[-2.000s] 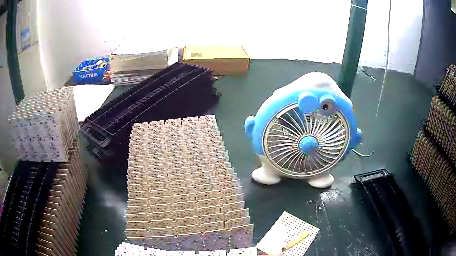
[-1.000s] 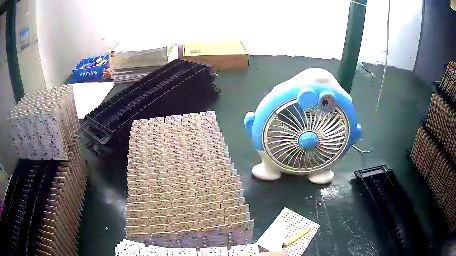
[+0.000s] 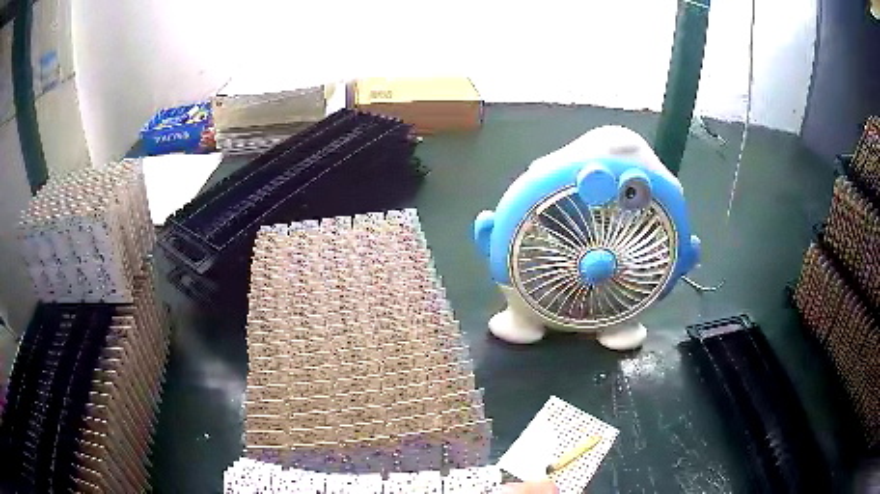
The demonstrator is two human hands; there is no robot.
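Observation:
A white PCB panel (image 3: 362, 481) with small dark marks and a notched edge lies across the bottom edge, cut off by it. Only a fingertip or two of my right hand (image 3: 531, 488) shows, at the panel's right end, gripping it; the rest is out of the picture. My left hand is not in view. Behind the panel lies a tan, ridged stack of PCB panels (image 3: 352, 338). A small pale dotted card (image 3: 550, 439) with a yellow-orange strip (image 3: 576, 452) on it lies right of the stack's front end, beside my fingertip.
A blue and white fan (image 3: 596, 265) stands right of the stack. An empty black rack (image 3: 757, 396) lies right of it. Loaded racks stand at left (image 3: 125, 396) and right (image 3: 839, 309). Black racks (image 3: 299, 183), paper (image 3: 178, 183), a blue box (image 3: 177, 130) and a yellow box (image 3: 420, 103) lie behind.
The whole view has shifted slightly, so things sit a little higher. A fingertip of my right hand shows more clearly at the panel's right end. The stack and card look unchanged.

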